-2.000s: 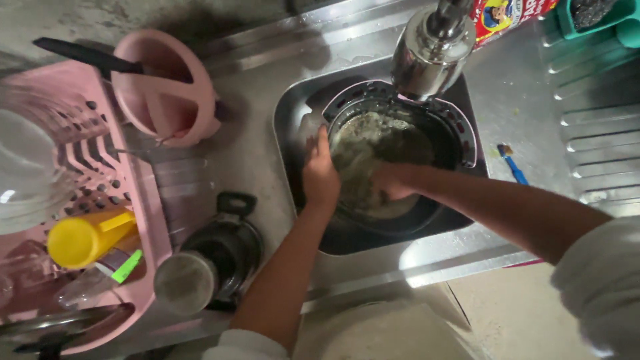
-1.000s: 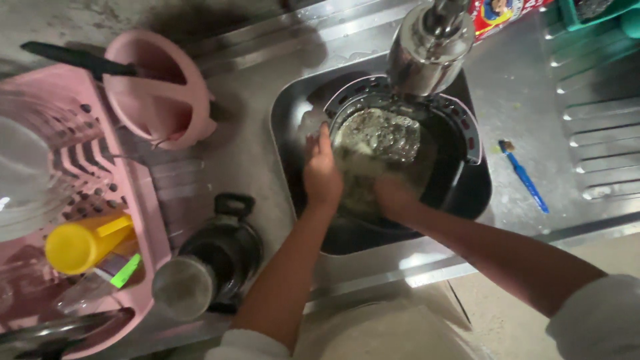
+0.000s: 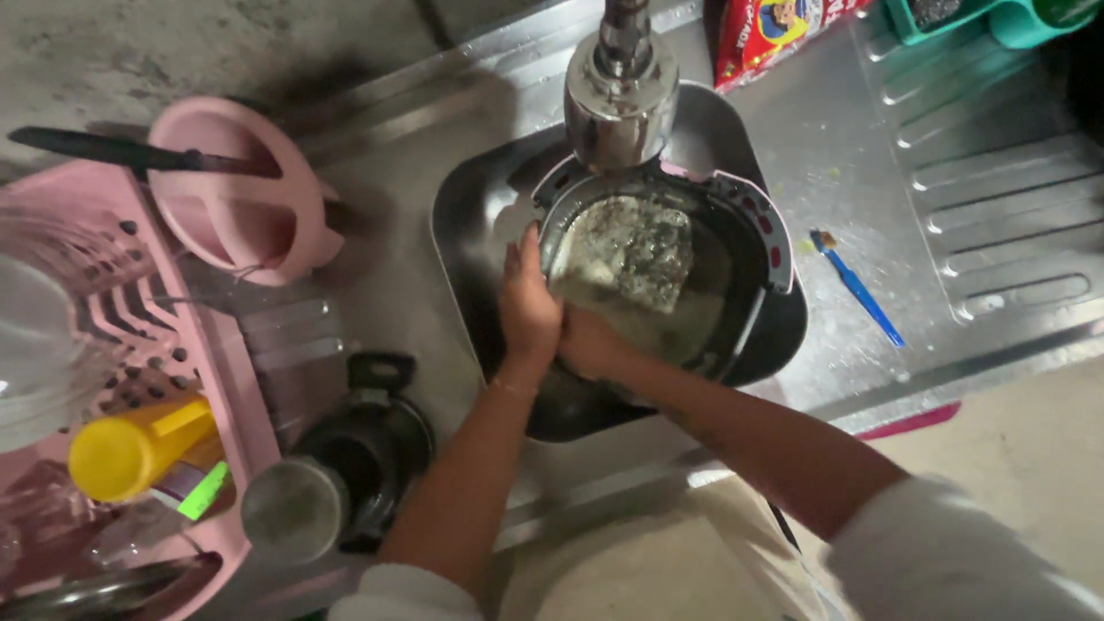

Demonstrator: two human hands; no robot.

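A round dark basin (image 3: 750,336) with a slotted rim stands in the black sink (image 3: 470,233), cloudy water in it. Within it, near the far side, lies a wet, shiny crumpled pad or sheet (image 3: 642,250); its material is unclear. My left hand (image 3: 528,306) grips the basin's left rim, fingers pointing up. My right hand (image 3: 591,341) is low in the basin beside my left wrist, blurred, its fingers hidden, so what it holds cannot be told. Over the far rim hangs the chrome faucet head (image 3: 621,108).
Left are a pink dish rack (image 3: 233,388), a pink cutlery holder (image 3: 302,233) with a black-handled knife (image 3: 103,148), and a black pot (image 3: 414,431). On the right lie a blue brush (image 3: 862,297), a red printed packet (image 3: 768,39) and a teal container (image 3: 914,21).
My right hand has moved left through the basin, toward my left hand. The shiny pad or sheet shows more fully than two seconds ago. My left hand remains at the left rim.
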